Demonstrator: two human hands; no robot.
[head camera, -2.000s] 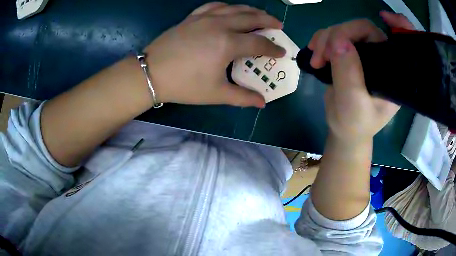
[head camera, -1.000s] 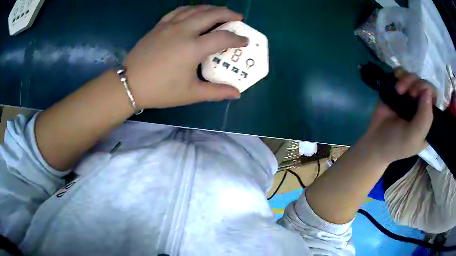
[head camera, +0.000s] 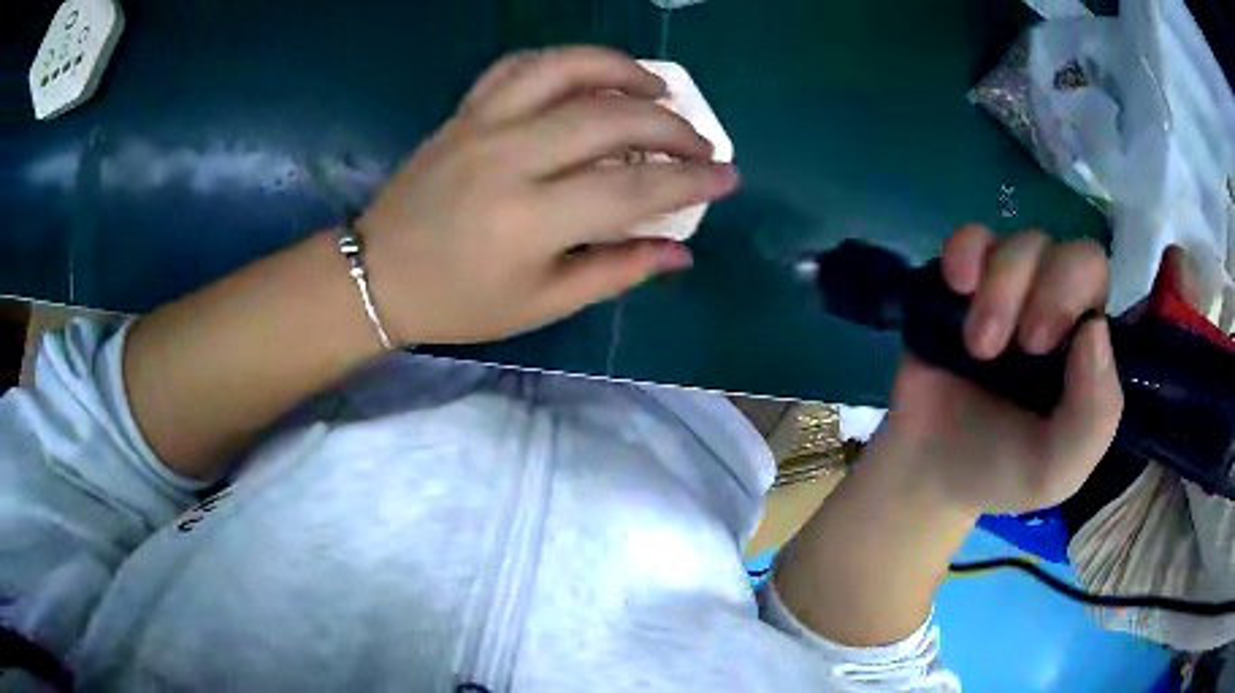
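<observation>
A white hexagonal housing (head camera: 699, 119) lies on the dark green bench top (head camera: 813, 102). My left hand (head camera: 549, 203) is over it, with the fingers spread across its face and covering most of the panel. Its right edge shows beyond my fingertips. My right hand (head camera: 1009, 366) is closed around a black electric screwdriver (head camera: 921, 301). The screwdriver points left, its tip a short way to the right of the housing and not touching it.
Another white hexagonal housing (head camera: 71, 57) lies at the top left. A clear plastic bag of small screws (head camera: 1009, 92) lies at the top right, with a few loose specks beside it. A black cord (head camera: 1084, 590) hangs below the bench edge at the right.
My right hand has brought the screwdriver left from the bag side towards the housing. My left fingers have moved further across the housing and now cover its panel.
</observation>
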